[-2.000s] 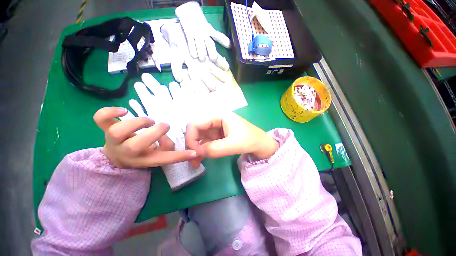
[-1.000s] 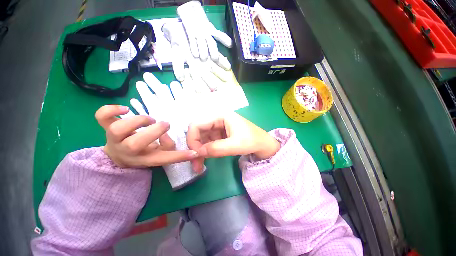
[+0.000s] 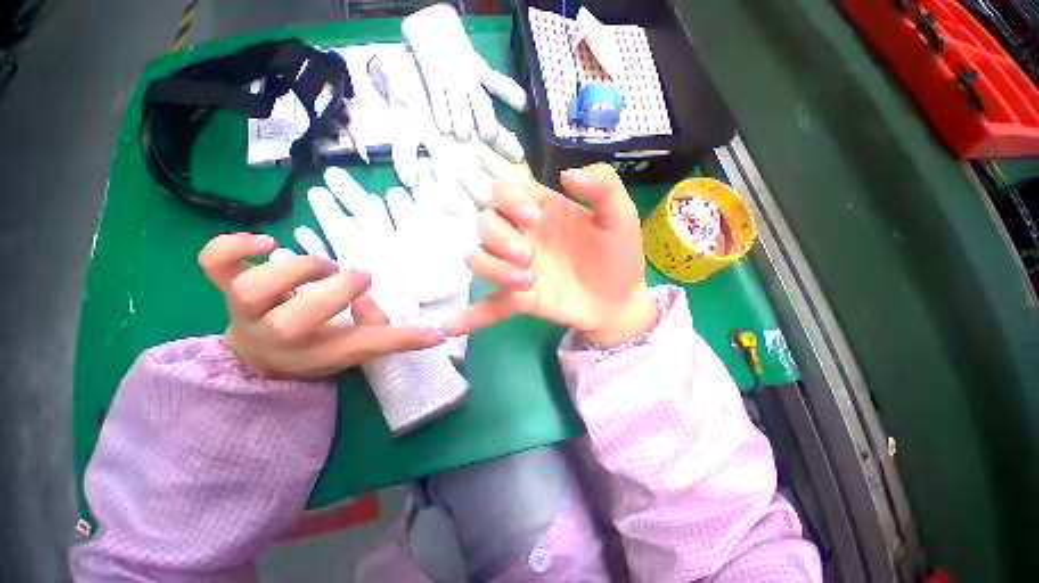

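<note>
My left hand (image 3: 302, 308) is bare and raised over the bench, fingers loosely curled and one finger stretched to the right. My right hand (image 3: 570, 256) is bare, palm turned towards me, fingers bent and apart. The tips of one finger of each hand meet above the gloves. I see nothing held in either hand. White knit work gloves (image 3: 416, 393) lie in a pile under and beyond my hands. More of the gloves are partly hidden by my hands, as is the pale sheet under them.
A black head strap (image 3: 160, 137) lies at the back left on printed white paper (image 3: 271, 134). A black tray (image 3: 706, 114) holds a red-marked label sheet (image 3: 647, 85) and a blue item (image 3: 597, 105). A yellow tub (image 3: 672, 247), a small yellow item (image 3: 746, 346), conveyor belt (image 3: 866, 228) and red tray (image 3: 968, 114) are right.
My right hand has turned its palm towards me and its fingers have risen and spread. It was pinched lower beside the left fingertip before. My left hand has shifted slightly left.
</note>
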